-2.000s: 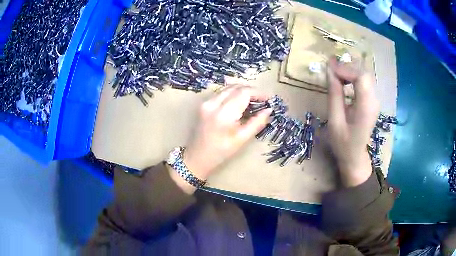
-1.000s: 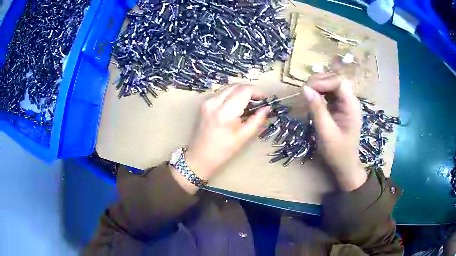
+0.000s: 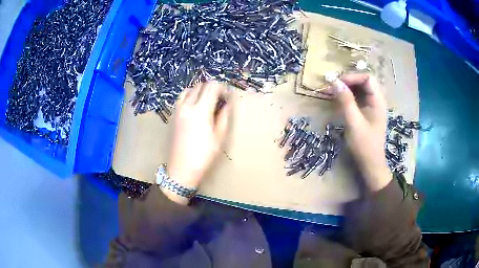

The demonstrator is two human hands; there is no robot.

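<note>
My left hand (image 3: 198, 131), blurred, is at the near edge of the main pile of dark-and-silver parts (image 3: 210, 42). Its fingers are curled and something dark shows at the fingertips; I cannot tell if a part is held. My right hand (image 3: 362, 115) pinches a thin pale stick (image 3: 324, 88) beside the cardboard squares (image 3: 320, 52), close to a white blob (image 3: 331, 76). A second white blob (image 3: 361, 65) lies to the right. The centre pile of parts (image 3: 310, 149) lies between the hands. The right-hand pile (image 3: 396, 144) is partly hidden by my right wrist.
The tan cardboard sheet (image 3: 252, 172) lies under everything on the green bench (image 3: 446, 157). A blue bin (image 3: 100, 104) full of dark parts stands at left. Spare sticks (image 3: 349, 43) lie on the squares. A white round object (image 3: 394, 14) is at the top right.
My left hand has moved left from the centre pile to the main pile's edge. My right hand dipped toward the parts a second ago and is now back at the squares, stick still held.
</note>
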